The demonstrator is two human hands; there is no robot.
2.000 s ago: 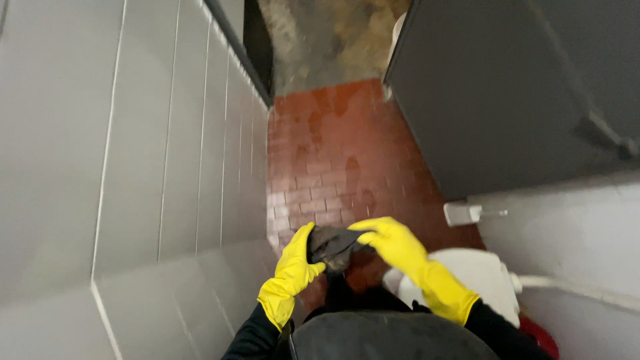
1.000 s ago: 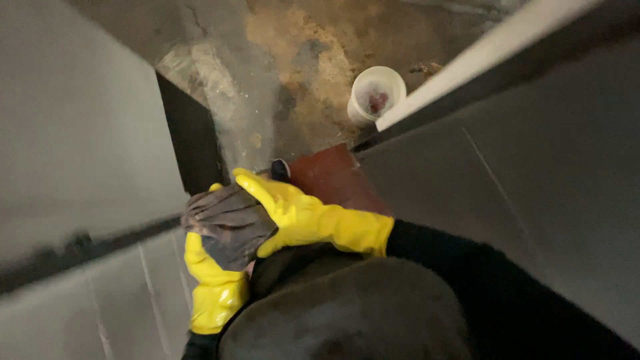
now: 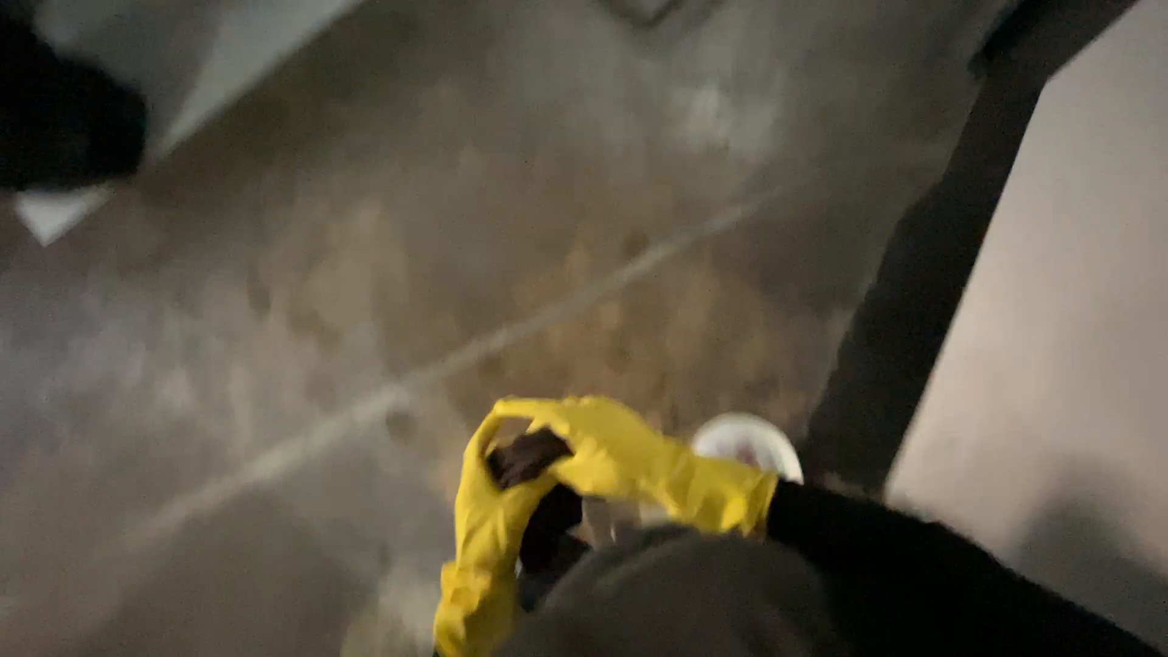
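A dark, bunched cloth [image 3: 529,458] is held between both hands in front of my body. My left hand [image 3: 488,511], in a yellow rubber glove, curls around the cloth from the left. From the right, my right hand [image 3: 611,452], gloved the same way, grips it with bent fingers. Some of the cloth is hidden by the gloves, and the view is blurred. Just behind my right wrist stands a white bucket [image 3: 744,438], partly covered by the glove, with something reddish inside.
A stained concrete floor [image 3: 584,265] with a pale line running across it spreads ahead. On the right rises a light panel [image 3: 1049,301] with a dark edge. A dark object [image 3: 68,119] lies at the upper left, its kind unclear.
The view has moved from the tiled stall to the concrete floor outside. The cloth, spread wider over my hands one second ago, is now bunched smaller between them.
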